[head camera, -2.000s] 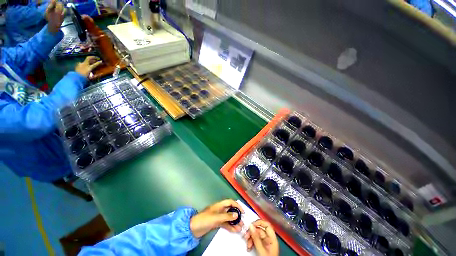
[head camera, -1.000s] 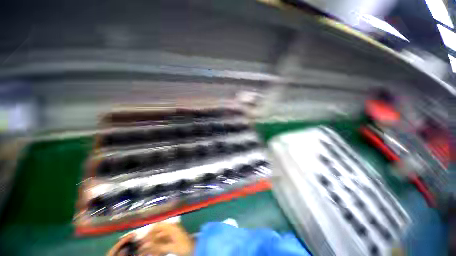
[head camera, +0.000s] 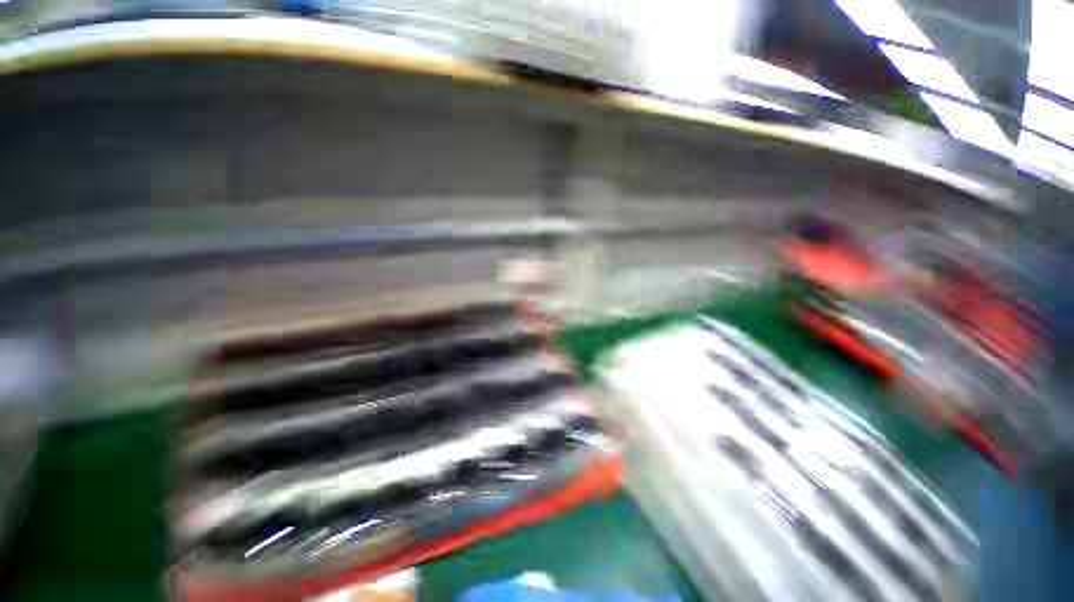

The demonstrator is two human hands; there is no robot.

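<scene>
The view is strongly blurred. A clear blister tray with rows of dark round parts lies in front of me, left of centre, on a red-orange carrier tray whose front edge shows. A blue sleeve, which looks like my right one, just shows at the bottom edge. A small pale patch left of it, cut off by the edge, may be part of my right hand or white paper; what it holds cannot be seen. My left hand is not in view.
A white tray stack with rows of dark parts stands right of centre on the green mat. More red-orange and clear trays lie at far right. Behind are the grey back panel and an overhead shelf.
The view has swung right and up, away from the neighbour's side. The hands, seen with a black part two seconds ago, have dropped almost wholly below the frame.
</scene>
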